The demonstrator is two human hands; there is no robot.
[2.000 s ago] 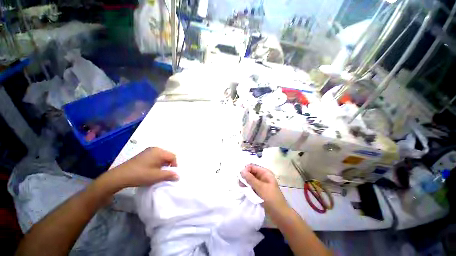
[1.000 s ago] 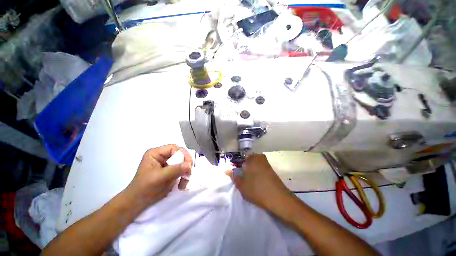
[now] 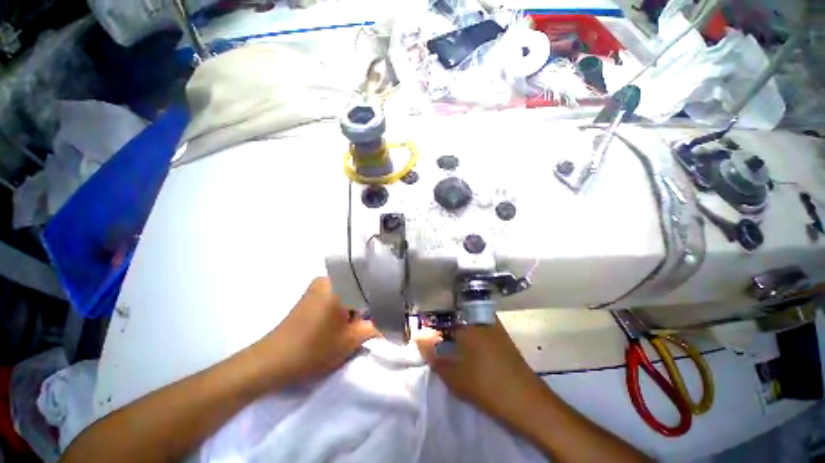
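The white garment piece (image 3: 339, 407) runs from the lower edge of the picture up to the needle area of the cream-white sewing machine (image 3: 579, 208). My left hand (image 3: 326, 330) is left of the presser foot, its fingertips at the cloth and partly behind the machine's left end. My right hand (image 3: 470, 357) is right of the foot, under the head, its fingertips on the cloth near the needle. The machine head partly hides both hands. The needle itself cannot be made out clearly.
Scissors (image 3: 659, 384) with one red and one yellow handle lie right of my right hand. A blue bin (image 3: 99, 226) stands left of the table. Beige cloth (image 3: 262, 95) lies at the back left. A black phone-like object (image 3: 466, 43) and a red tray (image 3: 579, 41) are behind the machine.
My view has moved closer to the machine. Both hands went from holding the cloth in front of the machine to the needle area; my left hand has since moved in nearer the foot.
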